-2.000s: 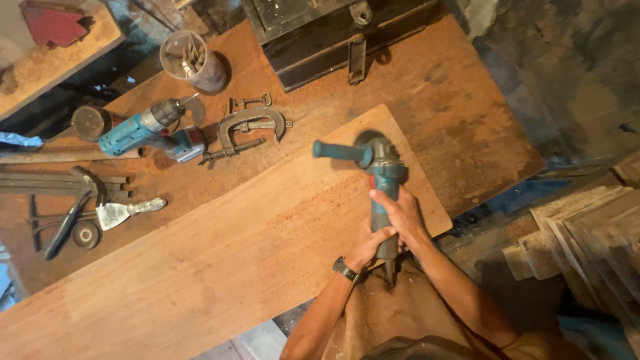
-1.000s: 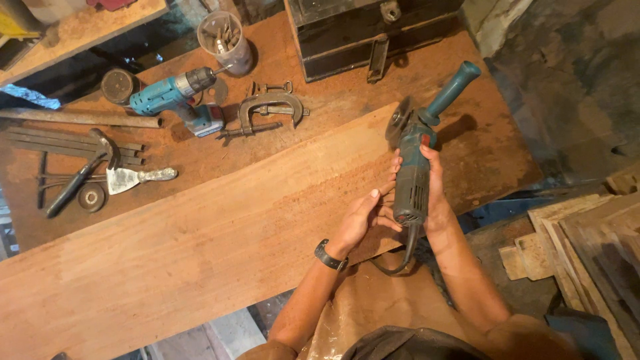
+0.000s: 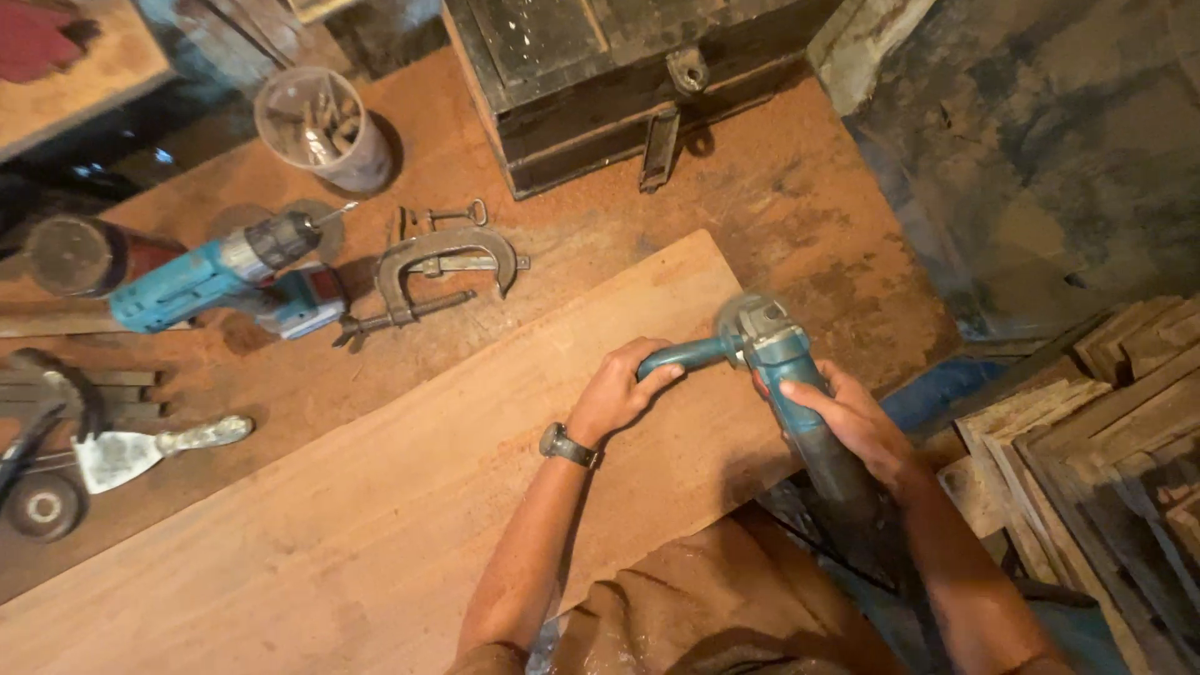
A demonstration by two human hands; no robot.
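Note:
An angle grinder point(image 3: 787, 375) with a teal and dark body is held over the right end of a long wooden board point(image 3: 450, 450). My left hand point(image 3: 623, 389), with a watch on its wrist, is closed around the grinder's side handle. Around the body, below the gear head, my right hand point(image 3: 844, 412) is wrapped. The disc sits at the far end of the tool, near the board's right edge; whether it touches the wood I cannot tell. Reddish sawdust covers parts of the board and the workbench point(image 3: 806, 206).
Beyond the board lie a C-clamp point(image 3: 445, 258), a cordless drill point(image 3: 225, 272), a putty knife point(image 3: 159, 448) and a plastic cup point(image 3: 323, 131) of small items. A dark wooden chest point(image 3: 600, 84) stands at the back. Wooden frames point(image 3: 1078, 450) are stacked at right.
My left hand has moved from beside the grinder's body to its side handle. The grinder has turned, so the handle now points left rather than up and right.

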